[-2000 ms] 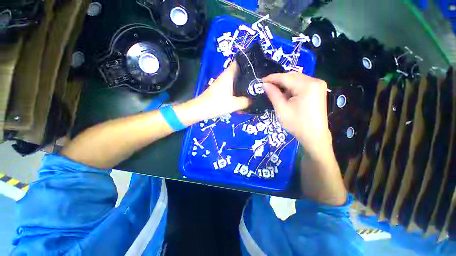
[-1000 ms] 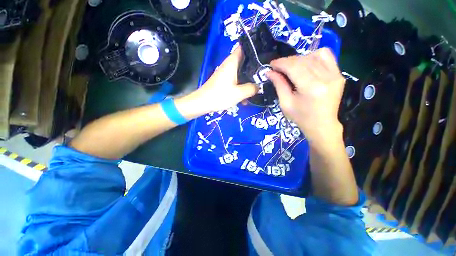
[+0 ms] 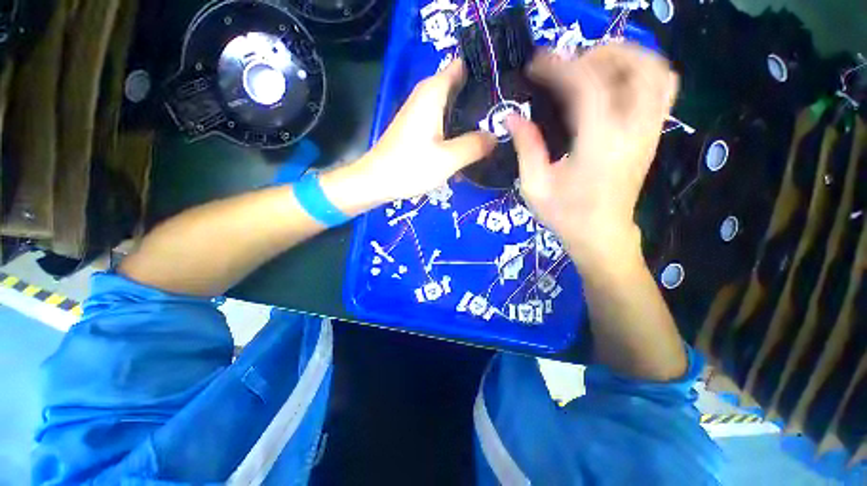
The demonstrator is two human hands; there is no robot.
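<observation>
A black round housing (image 3: 490, 169) with a ribbed blocky arm is held above the blue parts tray (image 3: 380, 306). My left hand (image 3: 411, 150), with a light blue wristband, grips its left side, thumb near the centre. A white wired board (image 3: 504, 121) sits at the housing's centre, and its thin leads run up over the arm. My right hand (image 3: 601, 142) is blurred; its thumb touches the board and its fingers are around the housing's right side. Part of the housing is hidden by my hands. Loose white wired boards (image 3: 433, 289) lie in the tray.
Another black housing with a silver centre (image 3: 255, 76) lies on the dark green bench to the left. Cardboard dividers (image 3: 81, 142) stand at far left. More dividers (image 3: 781, 285) stand at right, with several black housings (image 3: 715, 190) beside them.
The held housing has turned so its arm points up, with leads lying along it. My right hand's fingers have spread from a pinch at the centre toward the housing's right side. The view has shifted.
</observation>
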